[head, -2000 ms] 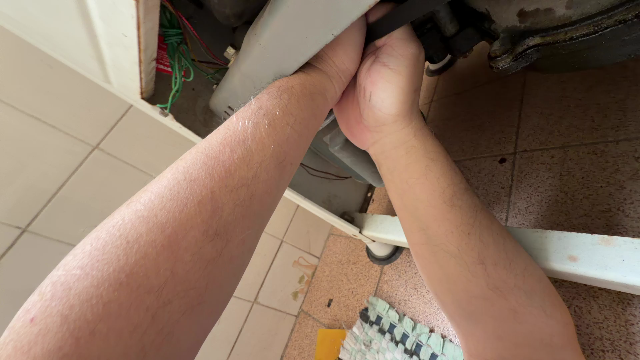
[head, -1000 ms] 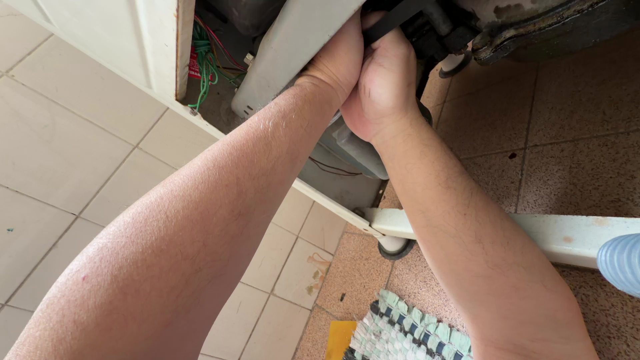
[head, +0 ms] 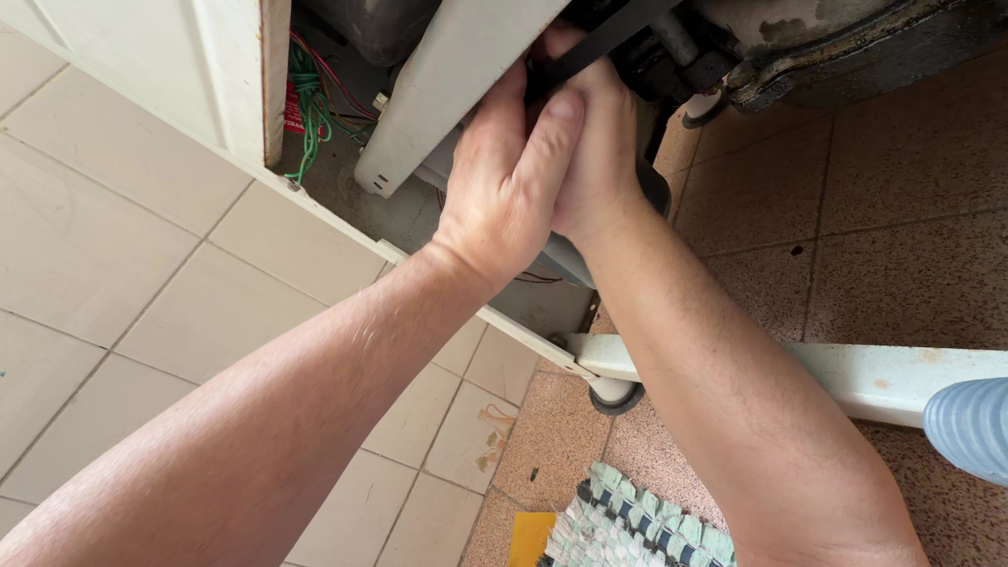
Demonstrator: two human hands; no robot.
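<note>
Both hands are together inside the open frame of a white metal appliance. My left hand [head: 512, 173] lies against the right one, its thumb extended along it; its other fingertips are hidden beside the grey metal brace [head: 465, 79]. My right hand [head: 602, 142] is behind a flat black belt or strap [head: 602, 47], its fingers out of sight. What either hand holds cannot be made out. Below the hands, part of a grey cylindrical part [head: 568, 260] shows. Green wires [head: 311, 110] hang in a bundle left of the brace.
The white frame rail [head: 890, 378] crosses at right, with a foot [head: 614, 394] at its corner. A blue corrugated hose [head: 972, 429] enters at the right edge. A greasy dark drum or tub edge [head: 850, 55] is at upper right. A woven rag mat [head: 638, 524] lies on the tiles.
My left hand has drawn back toward me, so its back and thumb now show. My right hand stays by the black strap. The blue hose came into view after the first frame.
</note>
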